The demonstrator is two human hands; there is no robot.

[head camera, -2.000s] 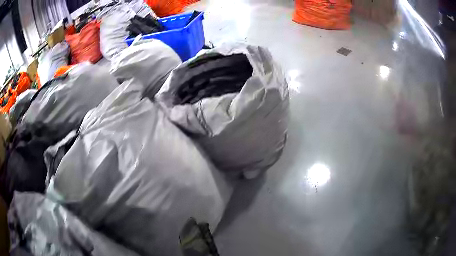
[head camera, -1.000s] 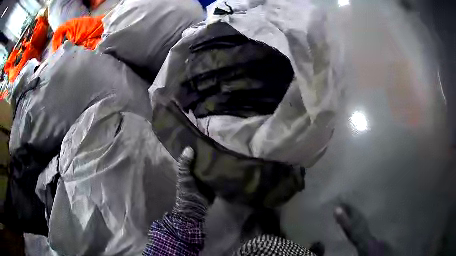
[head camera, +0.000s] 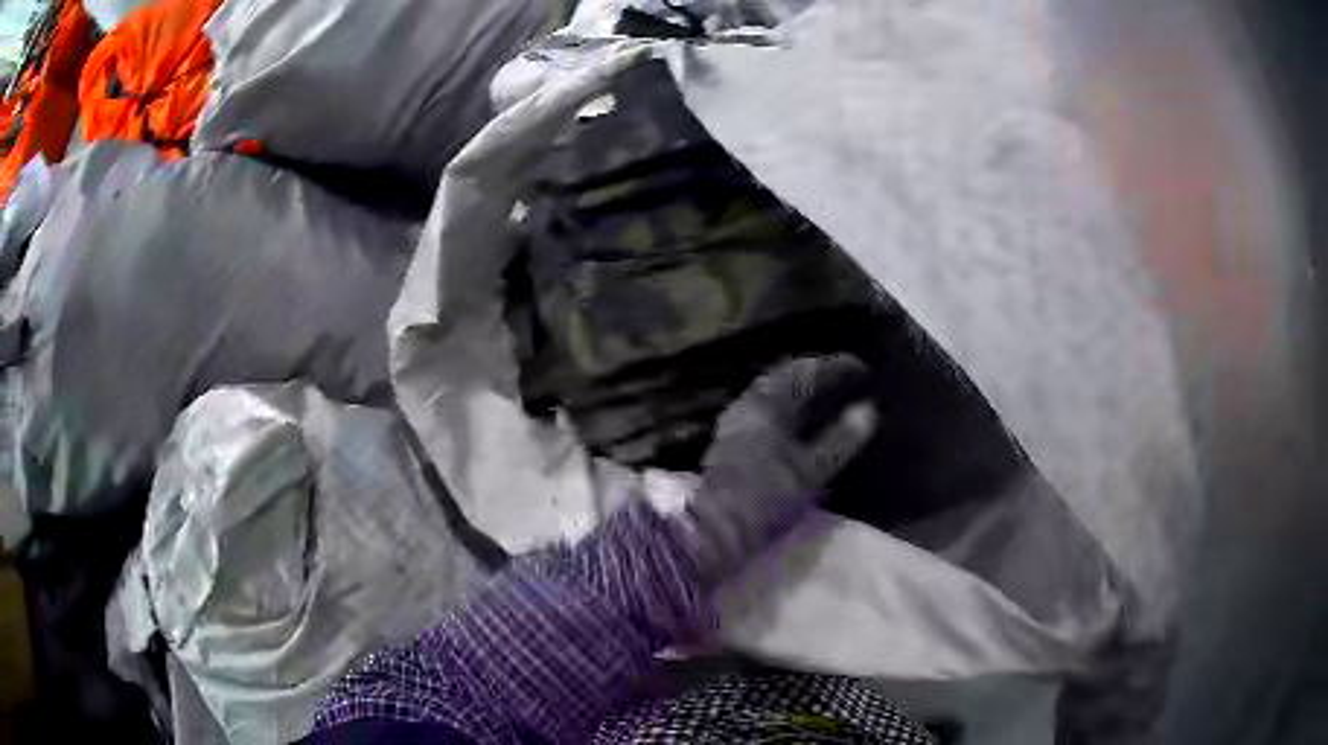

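Note:
The open woven sack [head camera: 466, 437] stands right in front of me, its mouth pulled wide toward the lower right. Camouflage pieces [head camera: 655, 291] lie stacked inside it. My left hand [head camera: 794, 415], in a grey knit glove, reaches into the mouth over the pieces. It is blurred, its thumb stands apart from the fingers, and I see nothing held in it. A dark blurred shape at the sack's lower right corner may be my right hand [head camera: 1121, 684]; its fingers and grip cannot be made out.
Filled grey-white sacks [head camera: 219, 269] lie at the left, one with a crumpled top [head camera: 240, 510] at the lower left. Orange bundles [head camera: 146, 73] are at the upper left. A checked black-white apron [head camera: 772, 710] shows at the bottom edge. Pale glossy floor lies at the right.
I have come closer to the open sack. My left hand has moved right and into its mouth. The camouflage strip it held is no longer distinct. The sack's mouth is stretched toward the lower right.

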